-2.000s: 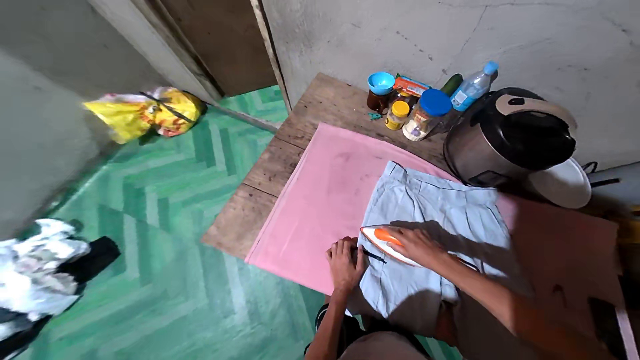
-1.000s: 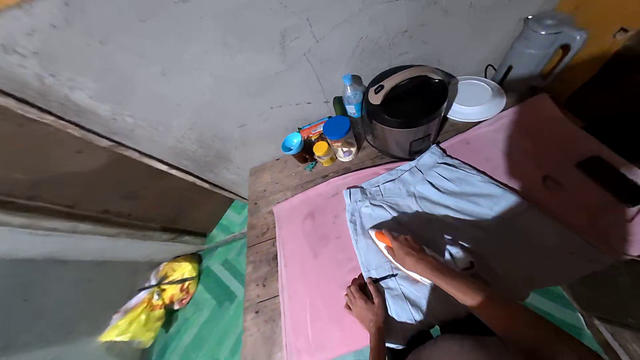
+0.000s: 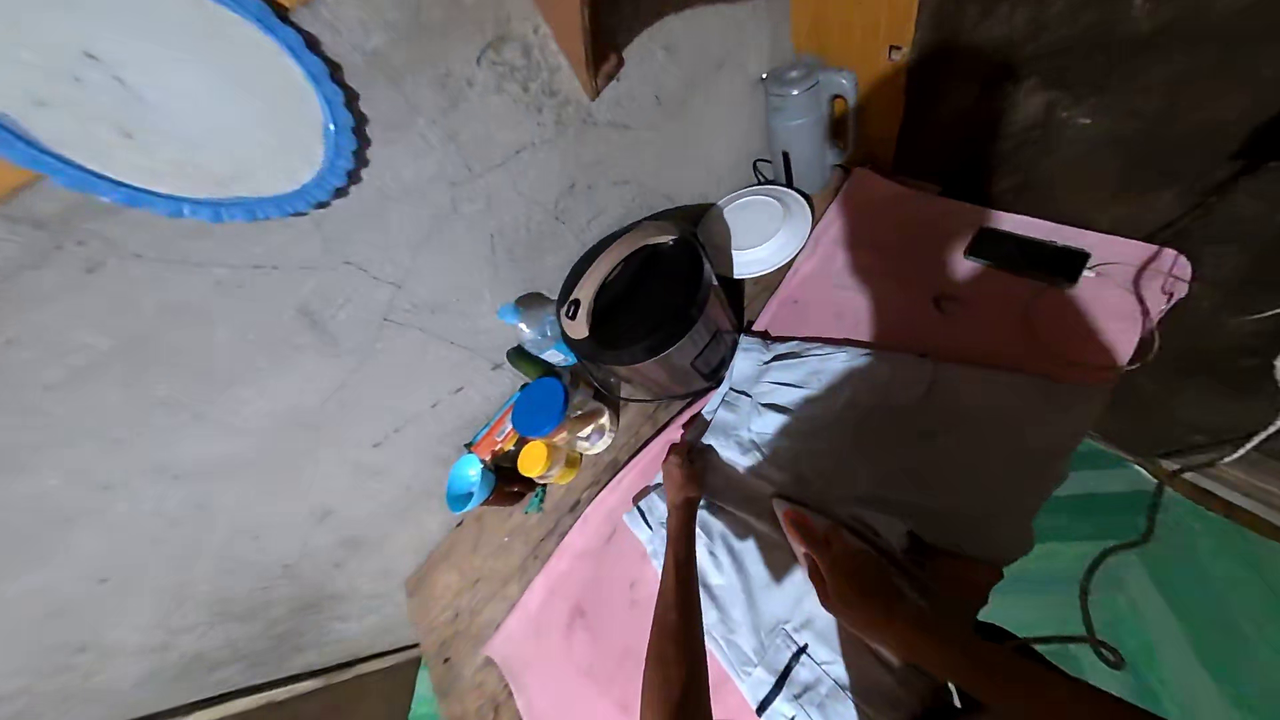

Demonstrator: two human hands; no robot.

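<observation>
A light blue-grey pair of shorts (image 3: 760, 400) lies on a pink cloth (image 3: 590, 590) over a wooden table. My left hand (image 3: 685, 472) is at the upper left part of the garment, its fingers closed on the fabric near the waistband. My right hand (image 3: 845, 575) grips a clothes iron (image 3: 790, 520) whose pale tip shows past the fingers; the iron is over the shaded middle of the garment, and most of it is hidden by the hand. A pocket with a dark strip (image 3: 782, 680) shows near the bottom edge.
Beyond the garment stand a rice cooker (image 3: 650, 310), a white plate (image 3: 760, 230) and a grey jug (image 3: 800, 125). Left of the cooker are a plastic bottle (image 3: 540, 328), a blue-lidded jar (image 3: 541, 407) and a blue cup (image 3: 469, 484). A phone (image 3: 1027, 256) with a cable lies on the cloth.
The view has swung strongly to the right. My left hand has gone from resting on the garment's lower side to holding fabric near the waistband. The iron remains in my right hand.
</observation>
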